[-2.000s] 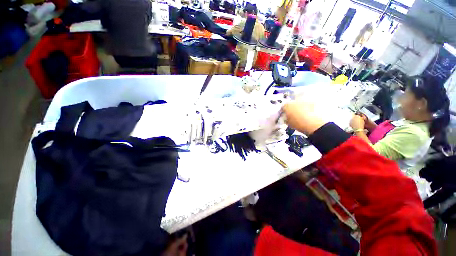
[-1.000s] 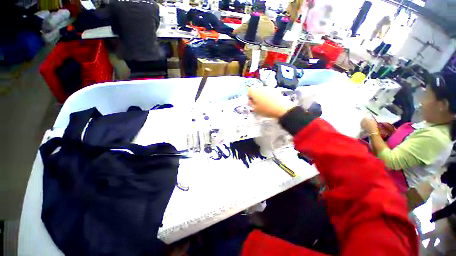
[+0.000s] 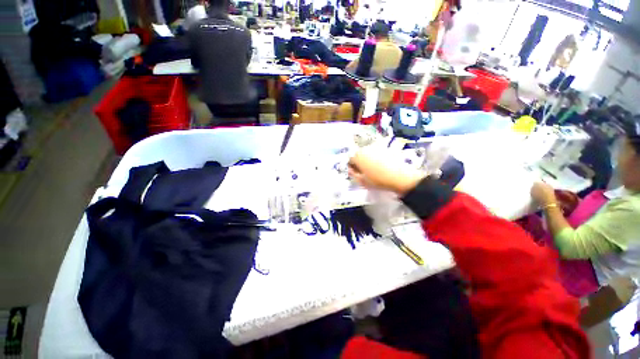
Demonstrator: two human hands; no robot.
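Observation:
My right hand (image 3: 379,172) is over the top of the white sewing machine head (image 3: 319,175), fingers curled; whether it grips anything is unclear. My left hand is out of the picture. A dark navy garment (image 3: 168,273) lies on the left of the table and hangs over the front edge. A narrow dark strip runs from it to the needle area. A bunch of small dark pieces (image 3: 354,223) lies under the machine arm, with black loop handles (image 3: 317,223) to its left. A yellow-handled tool (image 3: 407,250) lies to its right.
A pale blue trough (image 3: 210,144) curves around the table's back. A ruler runs along the front edge (image 3: 295,315). Thread cones (image 3: 366,59) stand behind. A person (image 3: 596,224) sits at the right, another (image 3: 221,63) behind, near a red crate (image 3: 161,105).
My right hand has moved left from the machine's right end to the top of its head. The camera view has shifted, so the table sits lower and further right.

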